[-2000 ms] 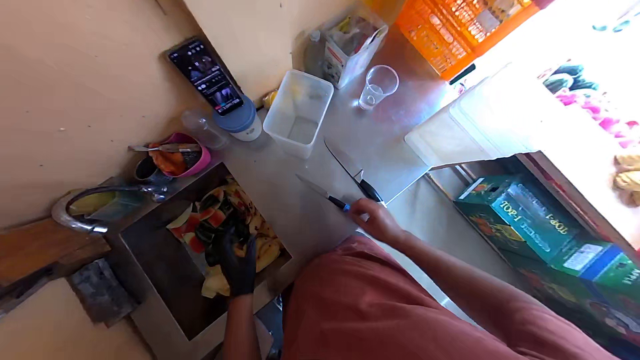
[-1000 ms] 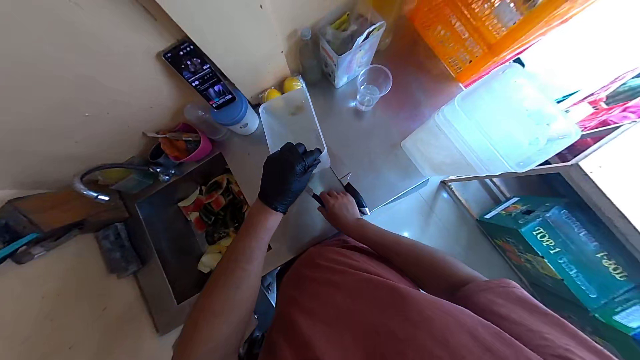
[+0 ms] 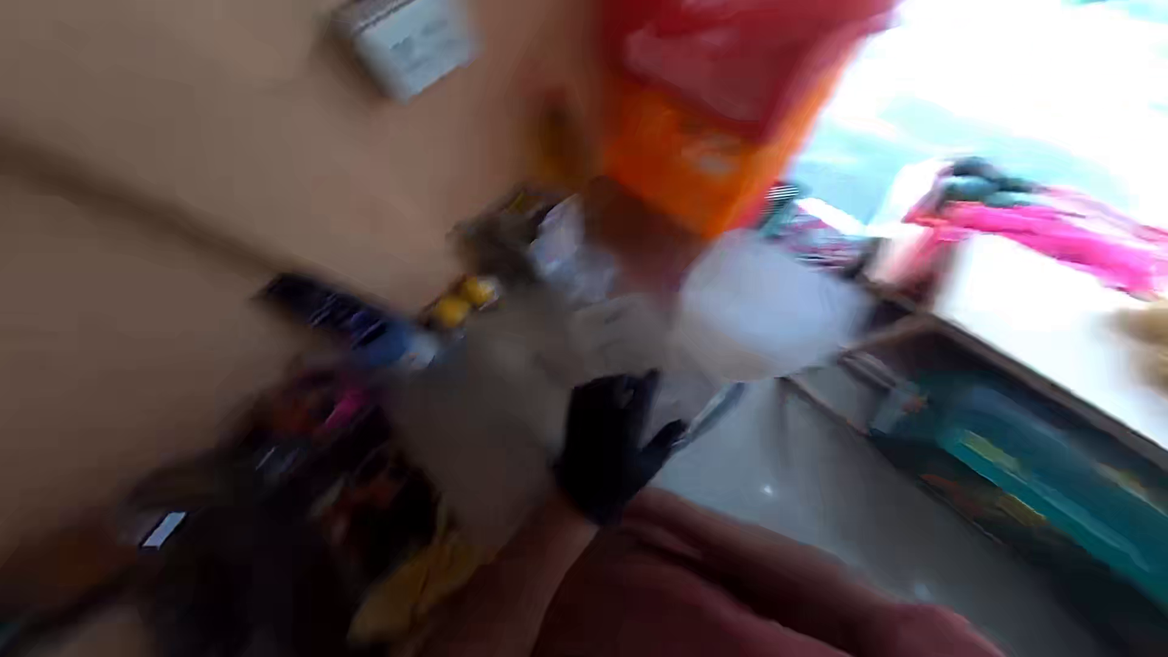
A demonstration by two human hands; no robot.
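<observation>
The view is badly blurred. My left hand (image 3: 613, 447), in a black glove, is over the edge of the metal counter (image 3: 493, 401), its thumb spread from the fingers. A knife blade (image 3: 712, 415) shows just beyond the thumb; what holds it cannot be told. My right forearm (image 3: 739, 557) reaches in from the lower right, and the right hand is hidden behind the glove. A frosted plastic container (image 3: 766, 306) stands beyond the blade. Yellow fruits (image 3: 464, 303) lie by the wall.
At left are a phone (image 3: 319, 306) on a blue and white holder and a sink (image 3: 383, 493) with peelings. An orange crate (image 3: 693, 146) stands at the back. Green boxes (image 3: 1031, 474) lie under the shelf at right, and pink items (image 3: 1049, 224) are above.
My gloved left hand was a fist over the clear tub; now it is nearer the counter's edge with the thumb spread. The right hand has gone out of sight. The view has swung and blurred.
</observation>
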